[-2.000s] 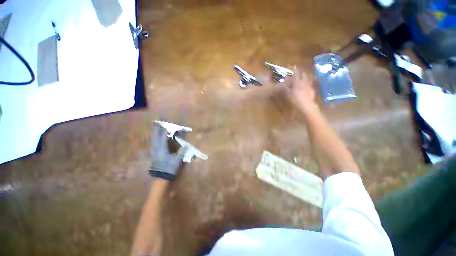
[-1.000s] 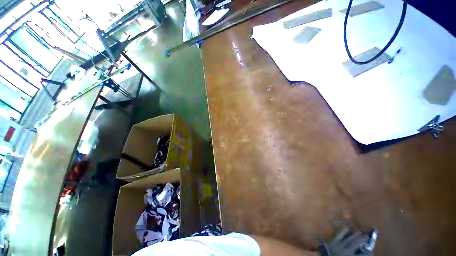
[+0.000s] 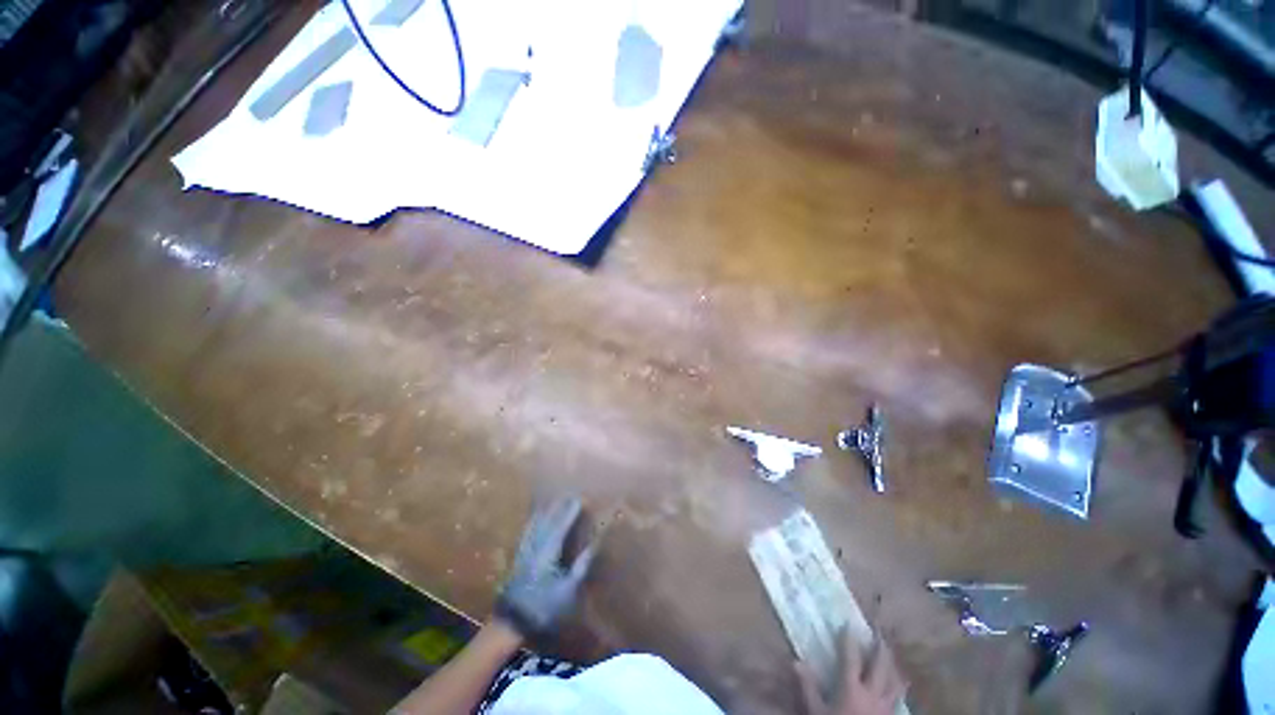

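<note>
A pale narrow strip (image 3: 807,587) with faint markings lies at a slant on the brown table (image 3: 462,377). My right hand (image 3: 856,684), bare, is on its lower end with fingers around it, partly cut off by the bottom edge. My left hand (image 3: 547,570), in a grey mesh glove, is left of the strip over the table, fingers apart and empty. A silver clamp (image 3: 772,451) lies just above the strip, with another clamp (image 3: 868,446) to its right. Two more clamps, one here (image 3: 983,605) and a darker one (image 3: 1057,648), lie right of my right hand.
White marker paper (image 3: 559,182) with grey patches covers dark cloth at the upper left, a clamp (image 3: 659,148) at its edge and a black cable (image 3: 459,87) above. A shiny metal plate (image 3: 1046,444) joins a dark machine at the right. The table's near edge (image 3: 301,520) runs along the lower left.
The view has swung away and back. The two clamps from my left hand are gone from it; two clamps now lie at lower right. My right hand has moved from the upper clamps to the strip.
</note>
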